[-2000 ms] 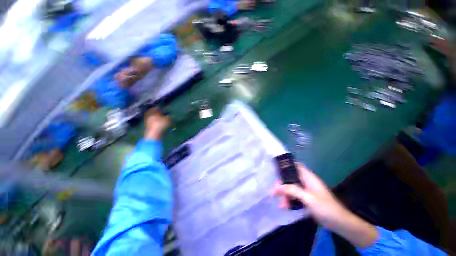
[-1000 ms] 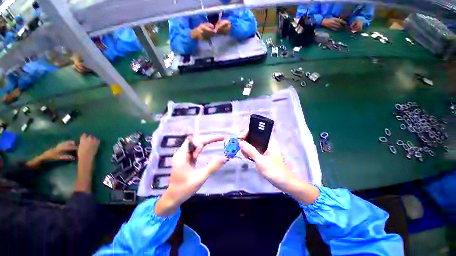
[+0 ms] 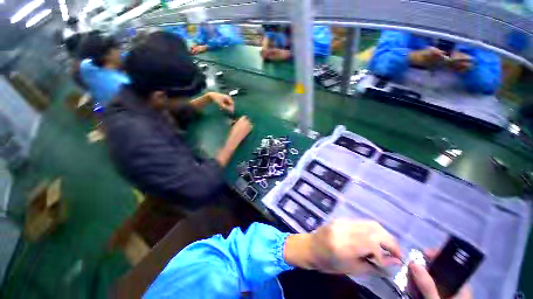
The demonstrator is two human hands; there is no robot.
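My left hand [image 3: 353, 245] is at the lower right, its fingertips closed at a small silvery-white part [image 3: 411, 267]. My right hand [image 3: 429, 286], partly cut off by the bottom edge, has its thumb against the same part and also holds a black phone housing [image 3: 456, 263]. Whether a tool is in my left hand cannot be told. Below and beyond my hands lies a whitish tray [image 3: 380, 201] with black housings in its left and far pockets, one of them at the near left [image 3: 298, 211].
A heap of dark and silver-edged parts [image 3: 269, 162] lies left of the tray. A person in a dark top [image 3: 158, 146] sits at the left. A grey post [image 3: 303, 70] stands behind the tray. Across the green bench [image 3: 362, 114], a person in blue works over another tray [image 3: 432, 102].
The view has swung left, so the tray and my hands now appear at the lower right. The small part and black housing are still held. The neighbour at the left shows more fully.
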